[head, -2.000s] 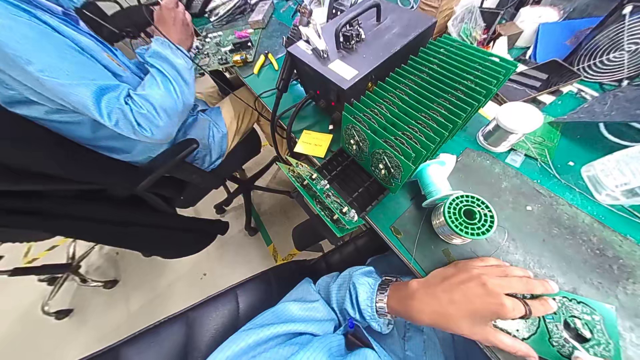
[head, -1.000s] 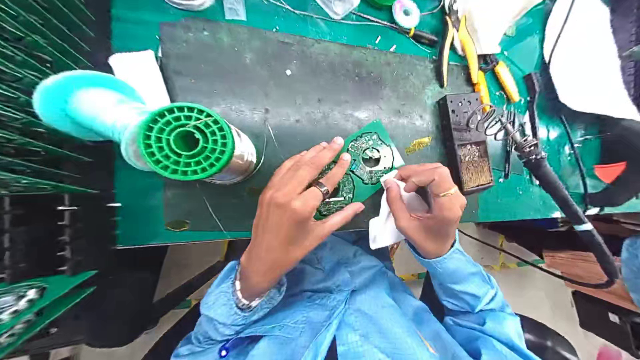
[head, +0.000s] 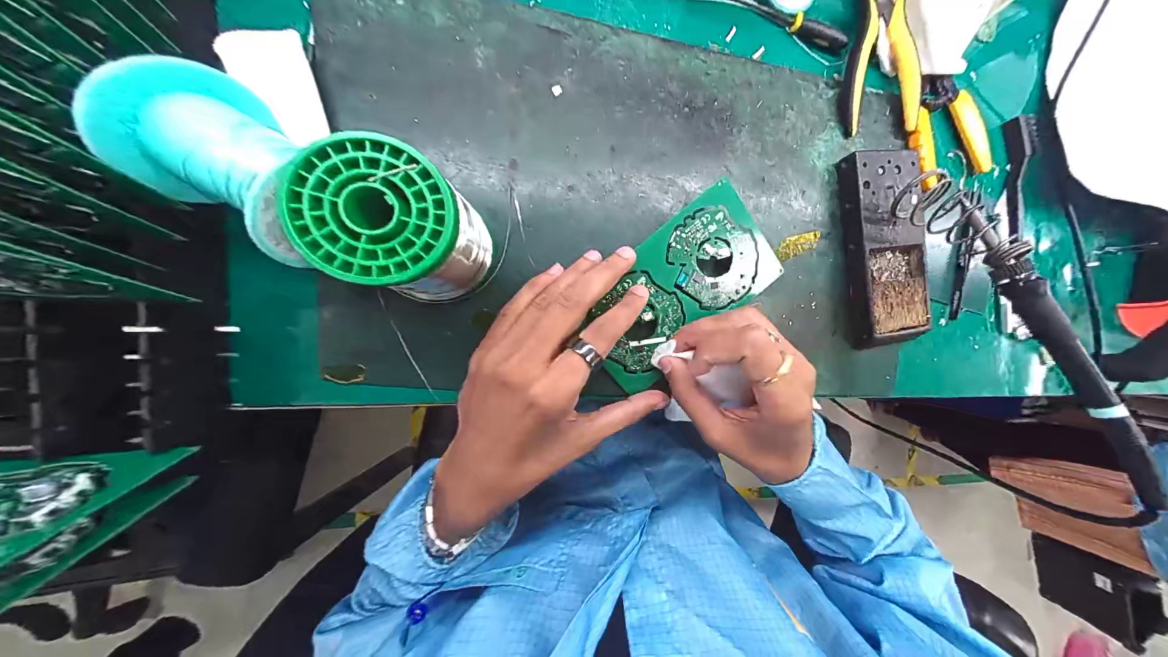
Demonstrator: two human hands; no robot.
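A green printed circuit board with two round circuit sections lies tilted on the dark work mat. My left hand rests on its left part with fingers spread, a dark ring on one finger, holding the board against the mat. My right hand pinches a white wipe between thumb and forefinger; the wipe's tip touches the board near its lower edge, close to a small white strip on the lower round section. The rest of the wipe hangs beneath my right hand, partly hidden by the fingers.
A green spool of solder wire and a turquoise-covered object stand at the left, beside racked circuit boards. At the right are a soldering iron, its black stand with a brass-coloured cleaning pad, and yellow-handled pliers.
Since the one-second-old frame, my right hand with the wipe has moved from the board's right corner to its lower edge. Two seconds ago the view faced further left, with a co-worker visible.
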